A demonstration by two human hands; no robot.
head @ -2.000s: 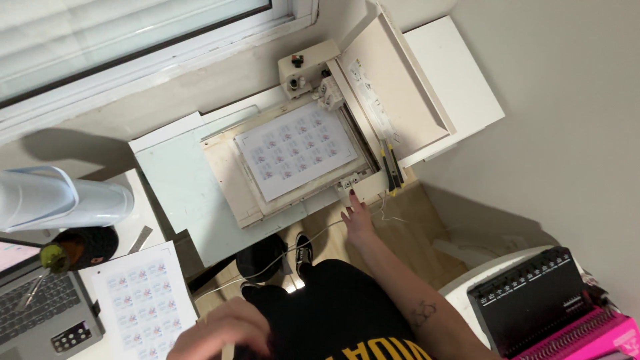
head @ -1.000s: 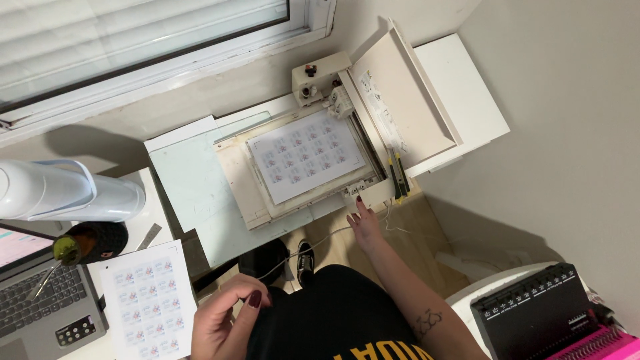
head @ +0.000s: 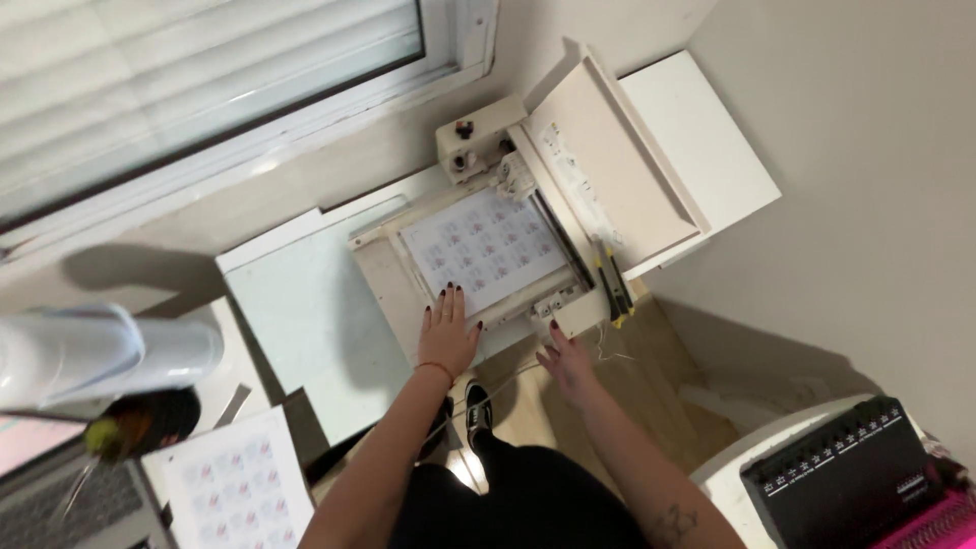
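Note:
A white cutting plotter (head: pixel 568 305) with its lid raised stands below the window. On its cutting mat lies a printed sheet (head: pixel 488 248) with rows of small pictures. My left hand (head: pixel 446 332) is flat, fingers spread, its fingertips on the lower left corner of the sheet and mat, and it grips nothing. My right hand (head: pixel 566 358) is at the near end of the machine, its index fingertip at the small button panel, the other fingers loosely bent and holding nothing. Two yellow and black utility knives (head: pixel 612 282) rest on the machine's right side.
A glass-topped table (head: pixel 313 328) bears the machine. At the lower left are a second printed sheet (head: pixel 236 484), a laptop (head: pixel 84 503), a pale blue jug-like vessel (head: pixel 171 354) and a metal strip (head: pixel 232 404). A black and pink binding machine (head: pixel 839 473) stands lower right. A cable hangs over the floor.
My left hand has moved from beside the second printed sheet up and right onto the sheet in the machine. My right hand stays at the button panel.

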